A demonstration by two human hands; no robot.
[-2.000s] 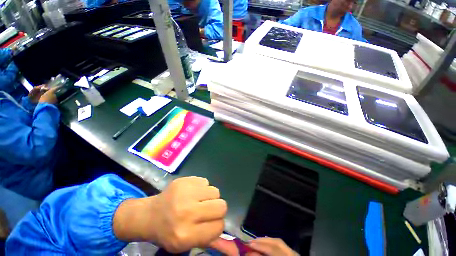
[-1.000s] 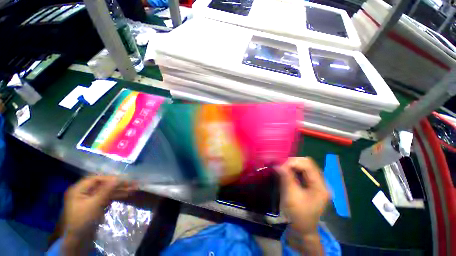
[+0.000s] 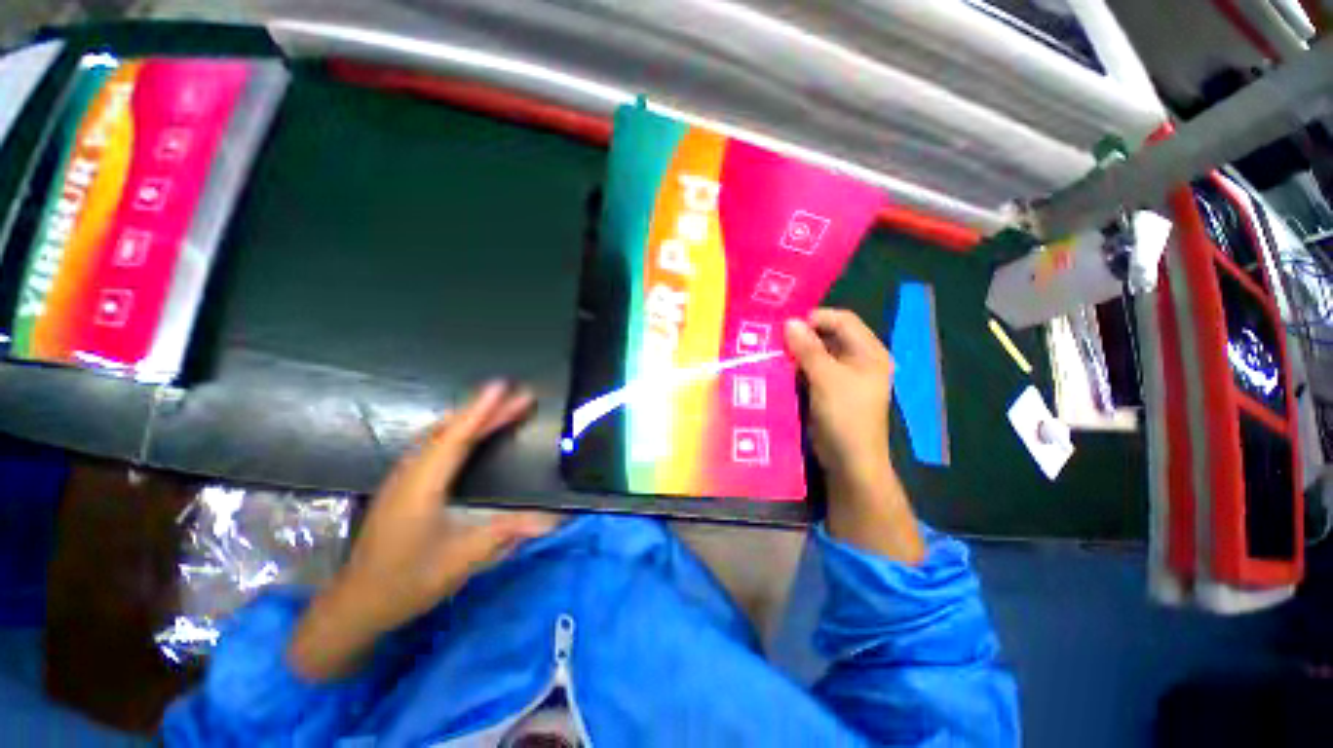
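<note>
A printed screen film (image 3: 702,292), green, orange and pink with "Pad" lettering, lies over a black tablet (image 3: 595,344) in front of me. The tablet's dark left side shows beside it. My right hand (image 3: 845,383) pinches the film at its right edge with thumb and fingers. My left hand (image 3: 424,512) is empty, fingers apart and slightly blurred, at the bench's front edge left of the tablet. A stack of printed films (image 3: 139,212) lies at the far left.
A blue squeegee (image 3: 920,373), a yellow stick (image 3: 1009,346), a white card (image 3: 1039,433) and a whitish bottle (image 3: 1060,278) lie or stand at the right. Red foam trays (image 3: 1235,563) are at the far right. White foam trays (image 3: 702,73) stand behind. Crumpled clear plastic (image 3: 256,555) is below the bench.
The film has gone from being held in the air to lying over the tablet. My left hand has moved right, beside the tablet. The view has turned downward.
</note>
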